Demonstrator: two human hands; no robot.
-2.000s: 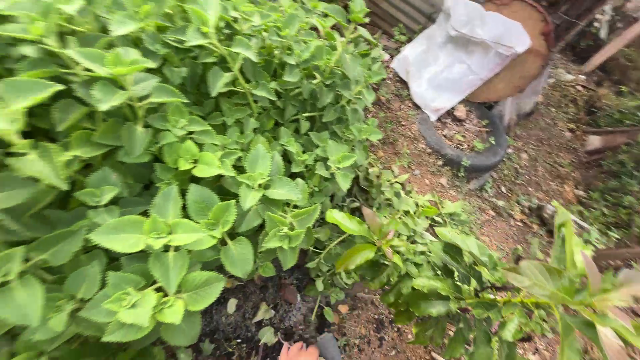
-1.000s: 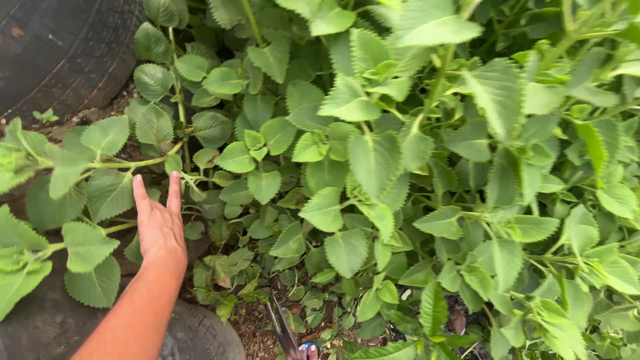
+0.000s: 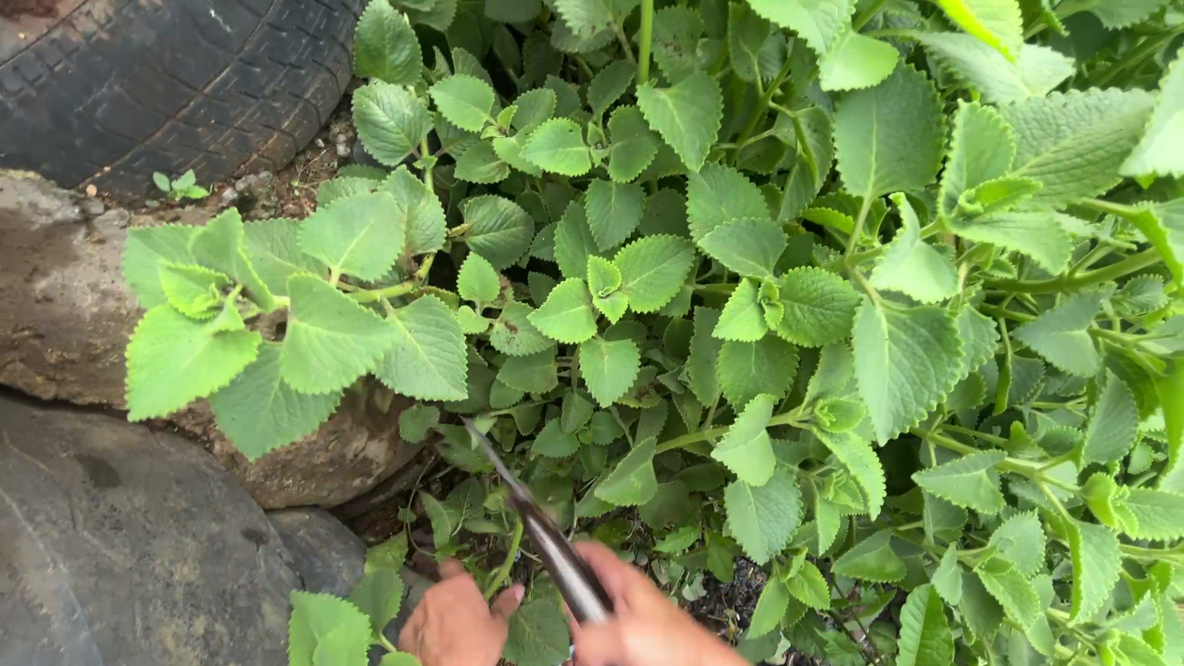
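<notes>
My right hand [image 3: 629, 610], low in the view, is closed around a dark metal cutting tool [image 3: 546, 532], which looks like shears or a blade. Its narrow tip points up and left into the leaves. Close beside it on the left, my left hand [image 3: 458, 618] is at a green stem [image 3: 507, 558] with broad leaves; whether its fingers grip the stem is unclear. Leafy green plants with serrated leaves [image 3: 606, 277] fill the middle and right. One leafy branch [image 3: 370, 294] reaches left over a rock.
A worn rubber tyre [image 3: 185, 83] lies at the upper left. Below it is a large brown rock [image 3: 65, 287], and a smooth dark grey surface [image 3: 120, 536] takes up the lower left. Dark soil [image 3: 735, 592] shows between the stems near the bottom.
My left hand has moved from the branch at the left down to the bottom, beside my right hand. The cutting tool is now further up among the leaves.
</notes>
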